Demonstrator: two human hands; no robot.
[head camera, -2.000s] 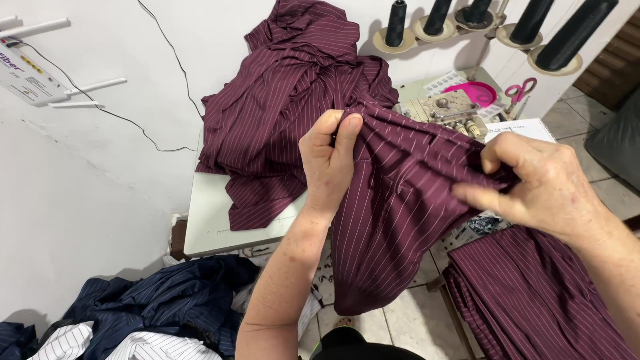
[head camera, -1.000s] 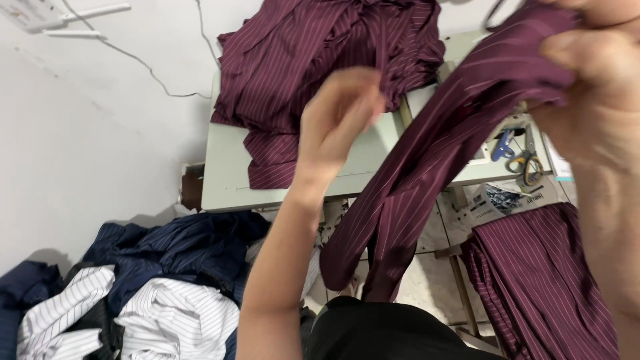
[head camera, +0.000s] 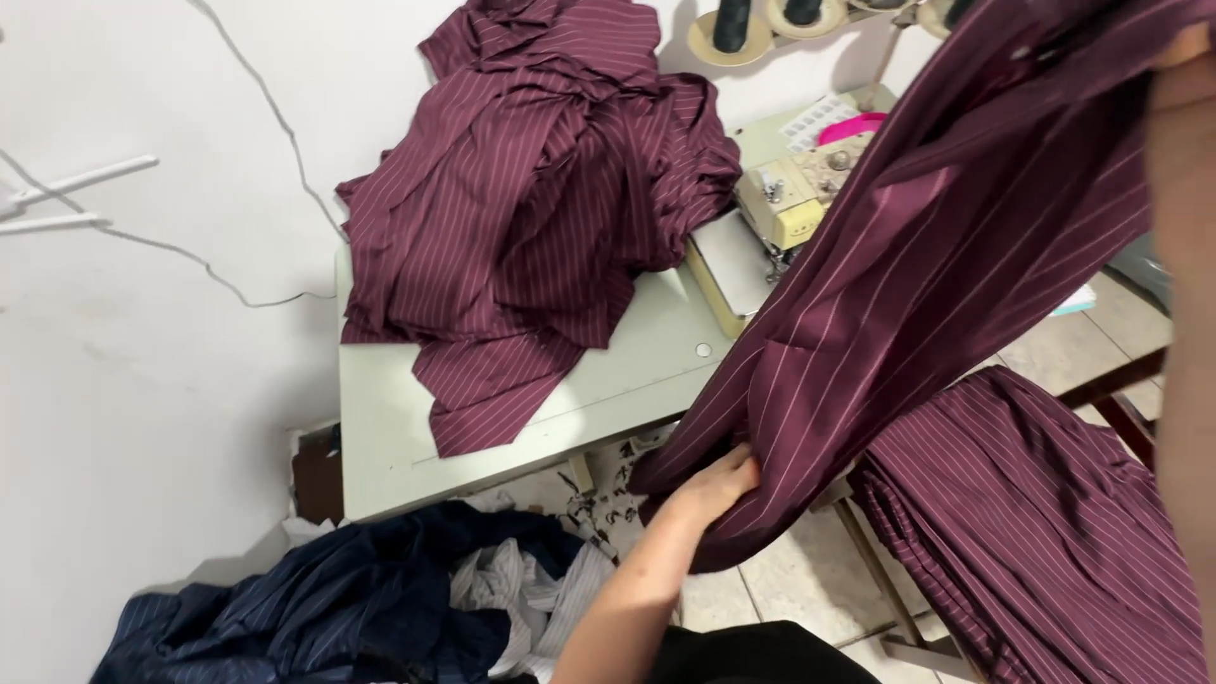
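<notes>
A maroon pinstriped garment (head camera: 855, 313) hangs stretched diagonally between my hands. My left hand (head camera: 719, 483) is at its lower end, the fingers partly hidden in the folds. At the top right edge my right hand (head camera: 1187, 47) grips the upper end, mostly cut off by the frame. A heap of the same maroon striped fabric (head camera: 532, 190) lies on the pale sewing table (head camera: 389, 437), left of a cream sewing machine (head camera: 784, 204), which the held garment partly covers. Folded maroon striped pieces (head camera: 1035, 522) are stacked at the lower right.
Navy striped fabric (head camera: 332, 608) and white striped fabric (head camera: 532, 589) lie piled at the lower left. Cones of dark thread (head camera: 731, 27) stand on a rack behind the machine. A pink object (head camera: 852, 127) is on the table. A cable (head camera: 275, 104) runs along the wall.
My left hand, off the garment one second ago, is now at its lower end. My right hand has moved to the upper right edge with the garment, which is more spread out.
</notes>
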